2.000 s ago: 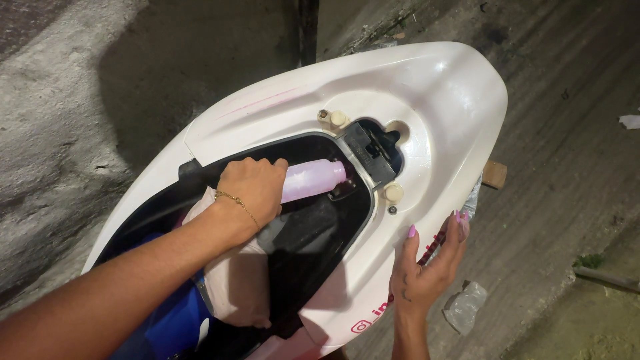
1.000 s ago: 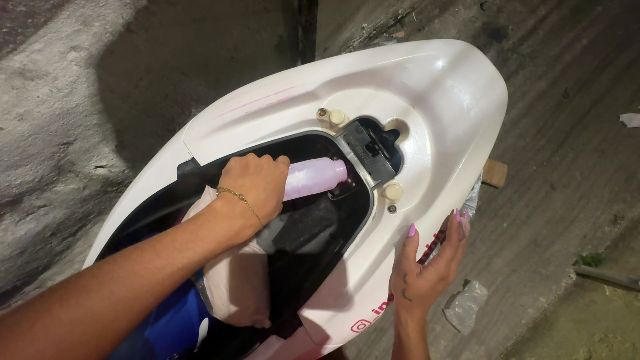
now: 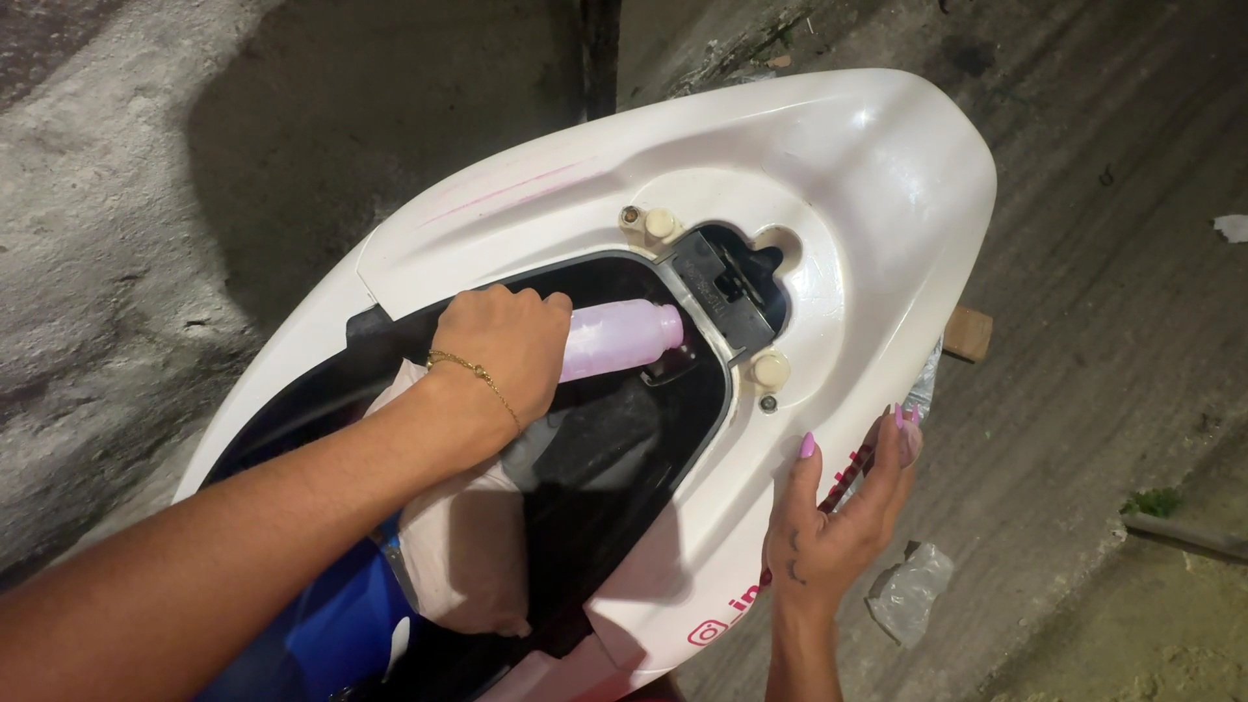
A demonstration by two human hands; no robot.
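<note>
My left hand (image 3: 502, 361), a gold bracelet on its wrist, grips a pink translucent plastic bottle (image 3: 619, 339). The bottle lies tilted over the black storage well (image 3: 595, 526) of a white moulded plastic body (image 3: 877, 195), its uncapped neck pointing at the black latch piece (image 3: 721, 292). My right hand (image 3: 838, 526) rests with spread fingers against the body's lower right side, over pink lettering. Under my left wrist sit a pale pink cloth bundle (image 3: 468, 565) and a blue item (image 3: 351, 624) inside the well.
A wooden block (image 3: 968, 333) sticks out from under the body's right edge. A crumpled clear plastic bag (image 3: 912, 593) lies on the concrete floor to the right. A rough grey wall or slab (image 3: 107, 224) stands at the left, and a dark post (image 3: 599, 58) at the top.
</note>
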